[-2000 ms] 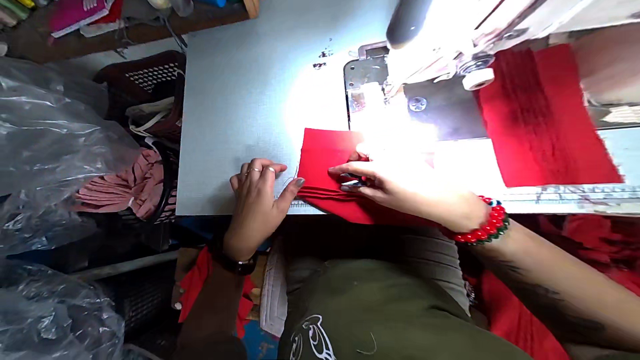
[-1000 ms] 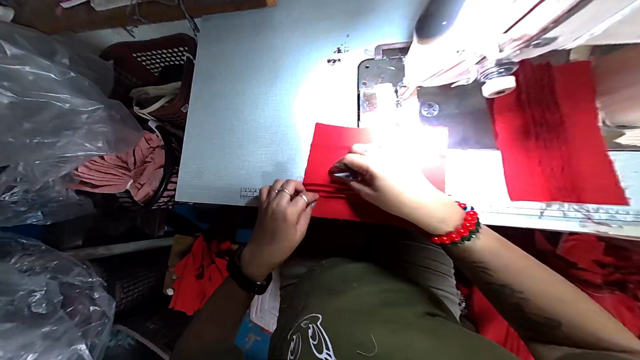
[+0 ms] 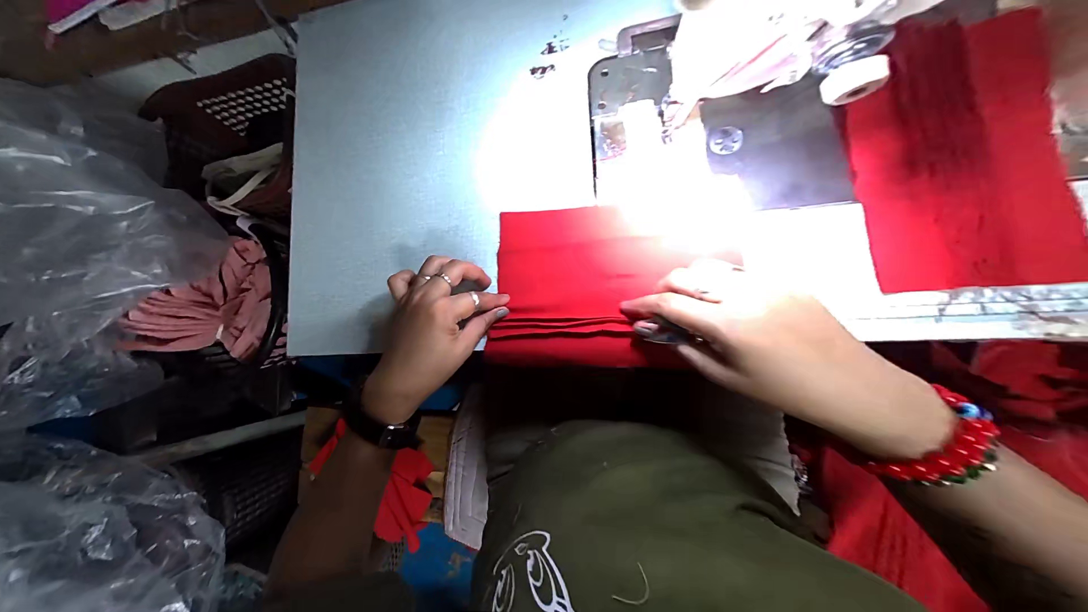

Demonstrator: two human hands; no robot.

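Observation:
A red fabric piece [image 3: 561, 272] with several narrow folds lies at the front edge of the sewing table, below the sewing machine [image 3: 756, 42]. My left hand [image 3: 438, 327] pinches its left edge at the folds between thumb and index finger. My right hand [image 3: 748, 331] presses on the folds at the right, with a small metal tool [image 3: 667, 330] partly hidden under its fingers; its kind cannot be told. Strong lamp glare hides the needle area and the fabric's upper right. A second red fabric piece [image 3: 960, 170] with gathered folds lies right of the machine head.
The pale blue tabletop [image 3: 382, 153] extends left of the fabric. Left of it stand a dark plastic basket [image 3: 229, 102], pink gathered fabric [image 3: 204, 306] and clear plastic bags [image 3: 76, 212]. Red fabric [image 3: 1020, 382] hangs below the table's right side.
My left hand has moved from the table beside the fabric to its left edge. My right hand stays on the folds. The fabric's edges now lie straighter to the table.

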